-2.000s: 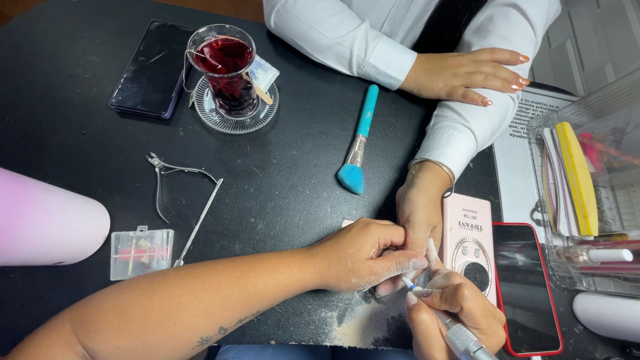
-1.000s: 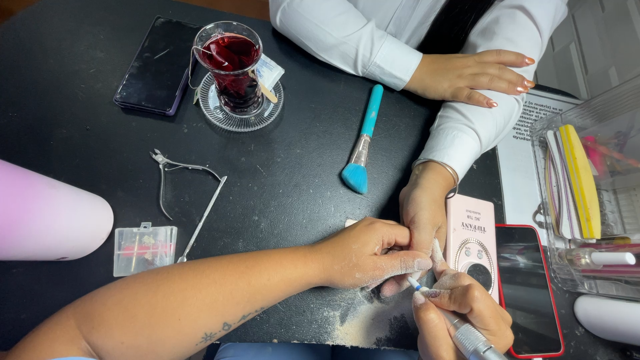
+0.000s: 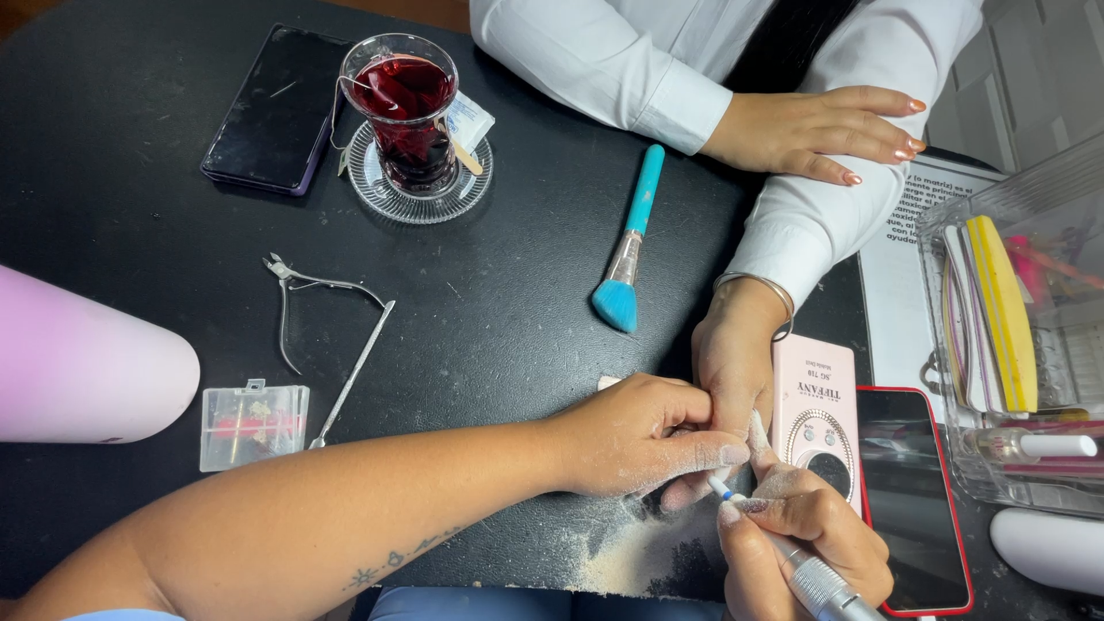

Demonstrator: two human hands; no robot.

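Note:
My left hand, dusty with pale powder, holds a finger of the other person's hand. In my right hand is a silver nail drill handpiece, gripped like a pen. Its white bit with a blue band is at the held fingertip; whether it touches the nail is too small to tell. Pale dust lies on the black table below. A pink drill control unit sits beside the hands, and a turquoise brush lies farther up the table.
Cuticle nippers, a metal pusher and a small clear case lie left. A glass of red tea stands on a saucer near a dark phone. Right are a red-edged phone and a clear organizer with nail files.

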